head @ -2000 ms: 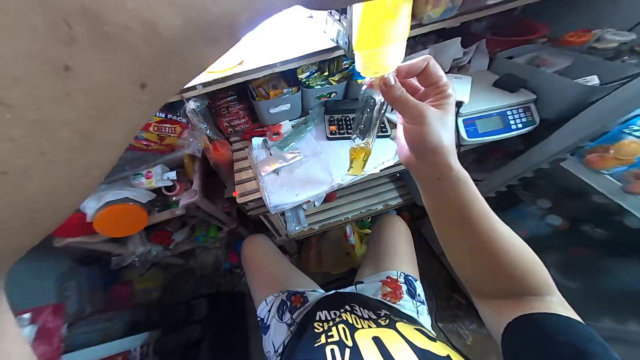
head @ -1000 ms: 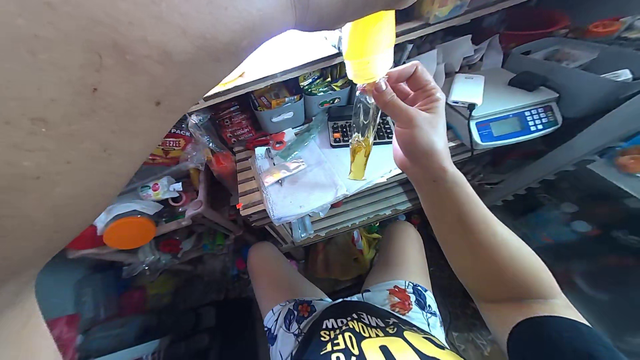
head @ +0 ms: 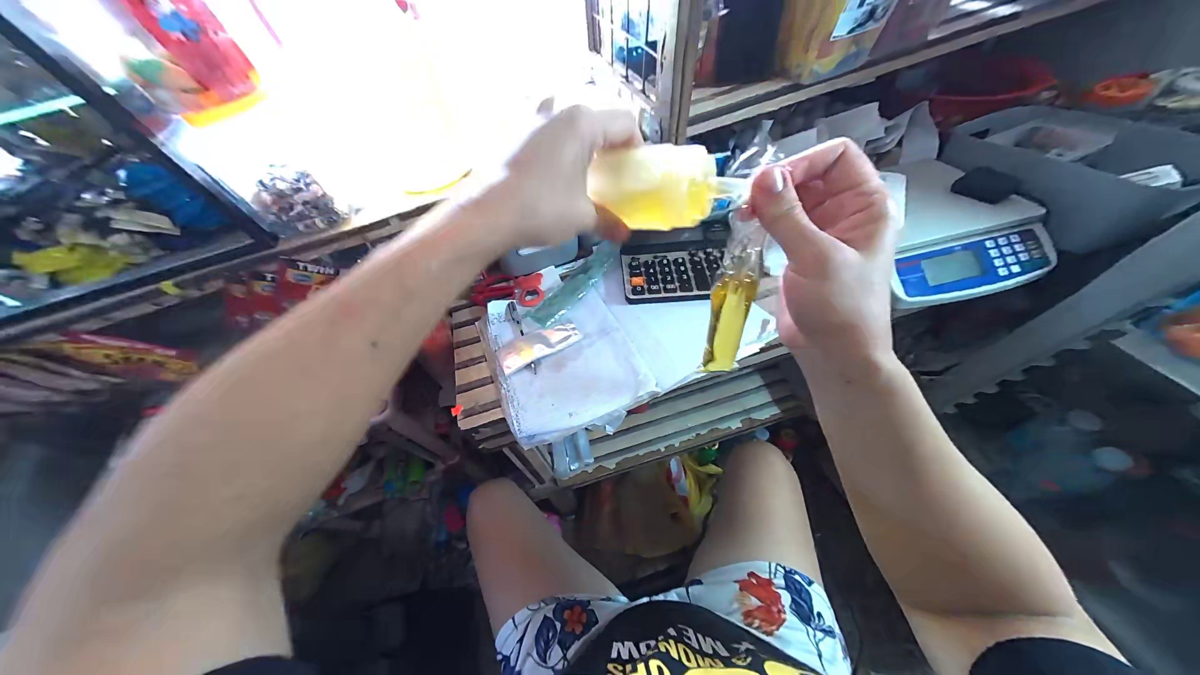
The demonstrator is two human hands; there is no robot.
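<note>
My left hand grips a plastic squeeze bottle of yellow liquid, tipped on its side with its nozzle pointing right. The nozzle tip is at the fingers of my right hand, which pinch the neck of a narrow clear plastic bag. The bag hangs down, its lower part filled with yellow liquid. Whether the nozzle is still inside the bag's mouth cannot be told. Behind the bottle and bag lies a black desktop calculator on the slatted table.
A digital scale stands right of my right hand, beside a grey bin. Papers in a plastic sleeve, red-handled scissors and a foil packet lie on the slatted wooden table. A wooden shelf edge runs above.
The bottle was upside down above the bag, and now lies tilted to the side. My left hand, not visible before, is in view with the forearm lowered. My right hand still pinches the bag.
</note>
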